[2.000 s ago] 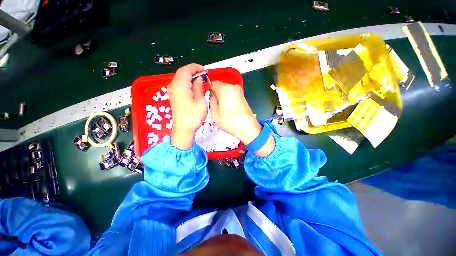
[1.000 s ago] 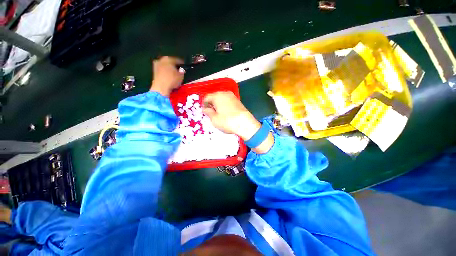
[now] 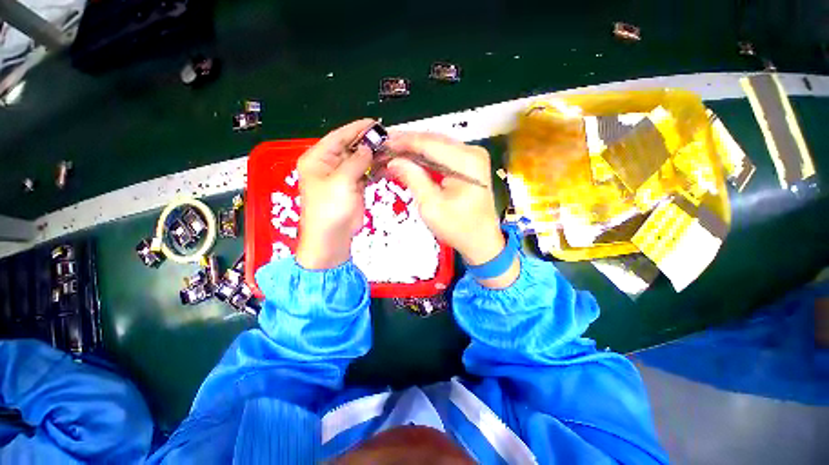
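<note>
My left hand [image 3: 334,191] holds a small electronic assembly [image 3: 374,137] between its fingertips, above the back edge of the red tray [image 3: 353,290]. My right hand [image 3: 454,186], with a blue wrist strap [image 3: 497,261], holds grey tweezers [image 3: 445,170] like a pen. Their tip end is close to the assembly, but whether it touches cannot be told. Loose white pieces [image 3: 393,245] lie in the red tray, heaped toward its front right. My left hand and wrist hide part of them.
Waiting assemblies [image 3: 196,286] and a pale yellow ring [image 3: 162,231] lie left of the red tray. A yellow tray [image 3: 582,251] with striped sheets stands right. Behind runs a pale rail [image 3: 136,200], with scattered assemblies [image 3: 394,87] beyond. A black compartment tray [image 3: 86,300] and blue sleeve are left.
My left hand has come back from beyond the rail to above the red tray, now with an assembly in it. My right hand has moved up and right, bringing the tweezers to the assembly.
</note>
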